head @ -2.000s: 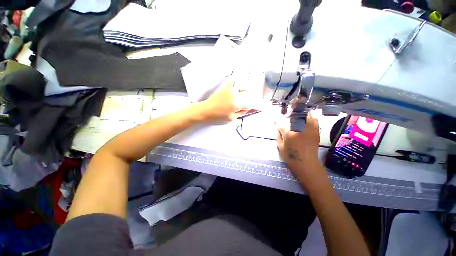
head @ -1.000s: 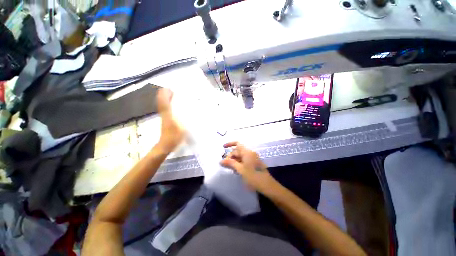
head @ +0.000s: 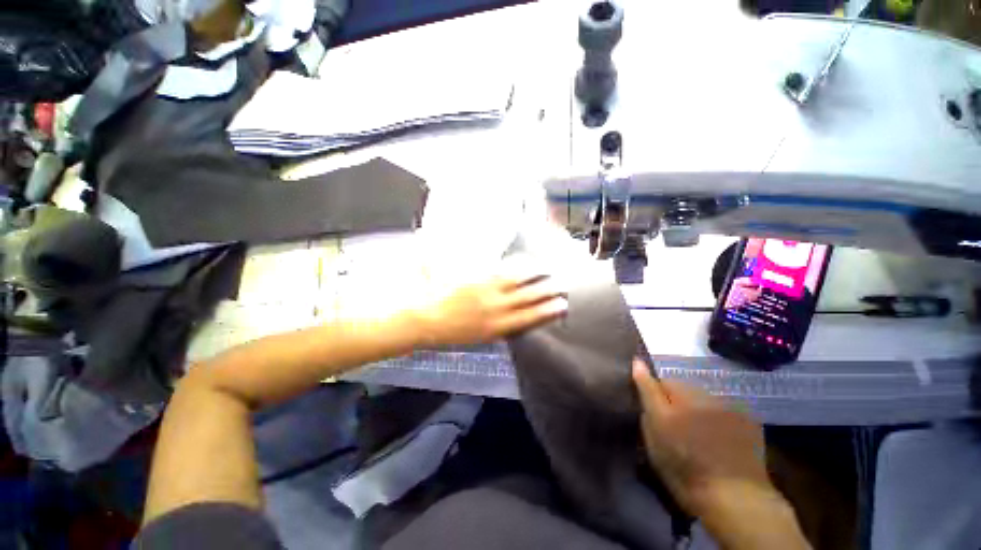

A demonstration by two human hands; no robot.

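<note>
A dark grey fabric piece [head: 581, 365] lies dark side up in front of the needle area and hangs over the table's front edge. My left hand [head: 506, 307] lies on its left edge, fingers extended. My right hand [head: 688, 435] holds its right edge near the table edge. The piece's far end is lost in glare beside the presser foot [head: 630, 263] of the white sewing machine [head: 775, 118].
A phone [head: 770, 301] with a lit pink screen and a slim black tool [head: 906, 306] lie right of the needle. Another dark grey piece [head: 312, 204], a white stack [head: 355, 113] and a fabric heap [head: 65, 258] are at left. Pale strips [head: 403, 467] hang below the table edge.
The piece showed its pale side and hung between my hands one second ago; now its dark side is up. My right hand has moved onto its right edge. The camera view has shifted.
</note>
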